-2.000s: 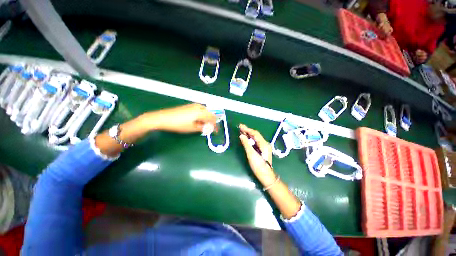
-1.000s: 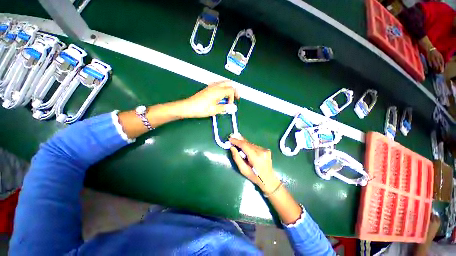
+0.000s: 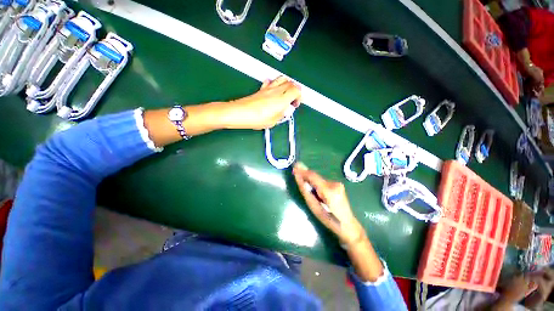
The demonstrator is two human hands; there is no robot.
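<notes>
A white-grey loop-shaped product lies on the green bench in front of me, its open loop towards me. My left hand, with the watch, is closed over its head end and hides the label. My right hand is just beyond the loop's lower right end, apart from it. It holds a thin dark pen-like tool, mostly hidden by the fingers.
A row of overlapping loops lies at left. Several loops lie together at right beside a coral compartment tray. Single loops lie beyond the white strip. Another person's hand is at the upper right.
The view has shifted, and the left pile sits higher in the picture. My right hand has moved off the loop's lower end, down and right. My left hand stays on the head end.
</notes>
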